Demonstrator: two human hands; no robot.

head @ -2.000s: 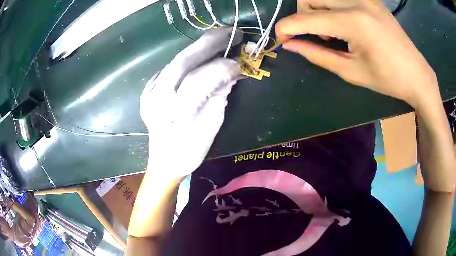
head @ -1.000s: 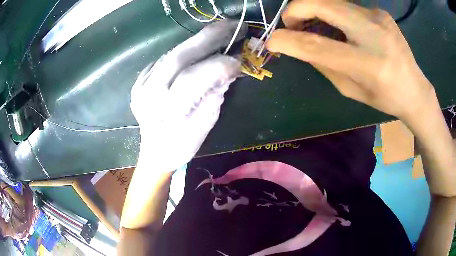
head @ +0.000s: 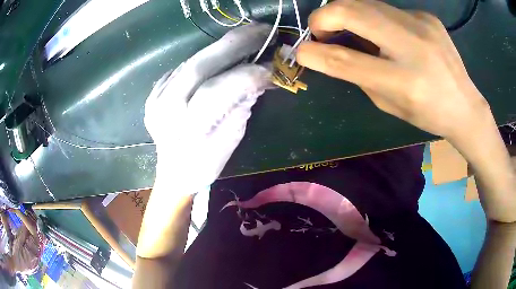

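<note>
My left hand [head: 206, 113], in a white-grey cloth glove, holds a small tan-yellow circuit board [head: 287, 72] by its left edge, above the dark green mat. White lead wires [head: 272, 36] run from the board up past the top edge of the picture. My bare right hand [head: 390, 68] is at the board's upper right, thumb and fingertips pinched together on wires beside the white connector. The exact wire ends between the fingertips are hidden. A white and silver long unit [head: 93, 25] lies at the upper left.
Pale wire terminals [head: 205, 5] lie at the top. A dark green solder spool [head: 21, 132] stands at the left, its thin solder wire [head: 107, 147] running to my gloved hand. A brown cardboard box [head: 125, 217] is below the mat's edge [head: 339, 160].
My right hand has moved left and closer to the board. A brownish wire seen stretched to the fingers earlier is now pressed in against the board. My left hand shifted slightly left.
</note>
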